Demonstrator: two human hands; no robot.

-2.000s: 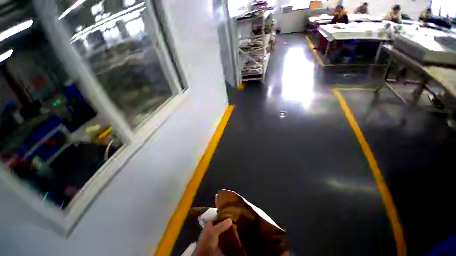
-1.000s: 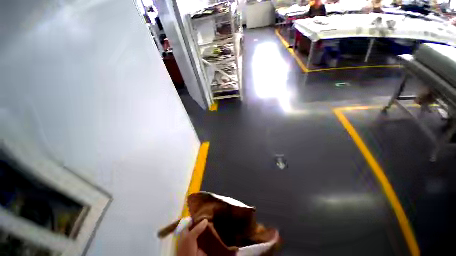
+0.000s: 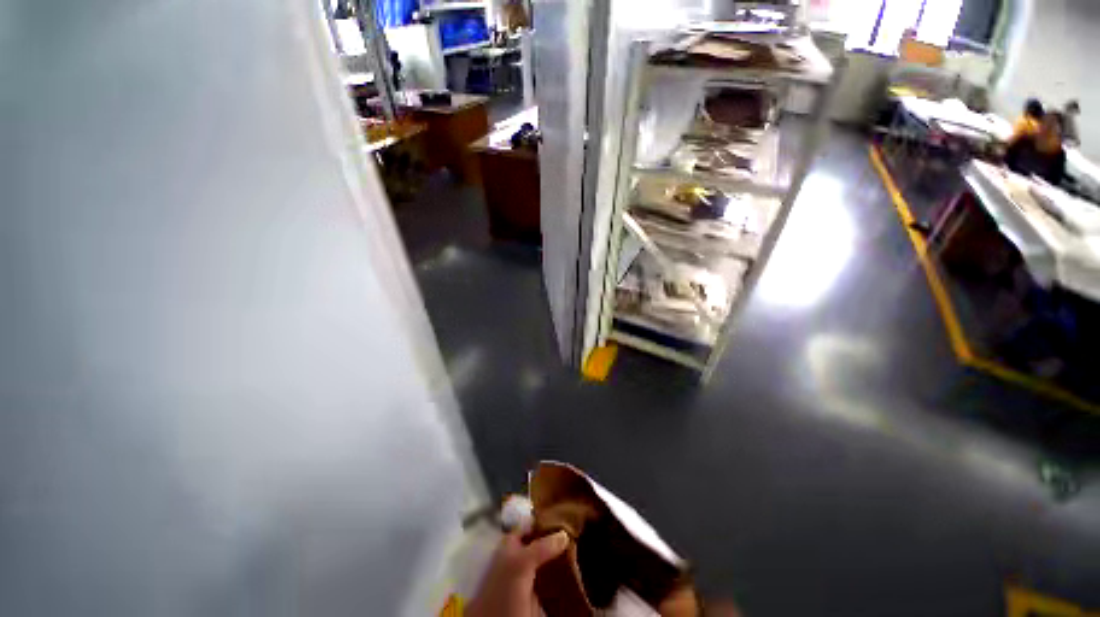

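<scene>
A part-made brown bag body (image 3: 636,557) with an open top and a white edge hangs at the bottom centre of the view. My left hand (image 3: 513,576) grips its near left rim, thumb on top. A small white piece (image 3: 516,513) sticks up beside the fingers; I cannot tell what it is. The bag's lower part is cut off by the picture's edge. My right hand is not in view.
A white wall (image 3: 229,313) runs along the left, ending at an open doorway with wooden desks (image 3: 452,133) beyond. A white rack (image 3: 694,199) of stacked pieces stands right of the doorframe. White benches (image 3: 1037,223) and a seated person (image 3: 1035,145) are at the right.
The view has turned left and moved nearer the doorway and rack. The window has left the view, and desks now show through the doorway. My left hand still holds the bag.
</scene>
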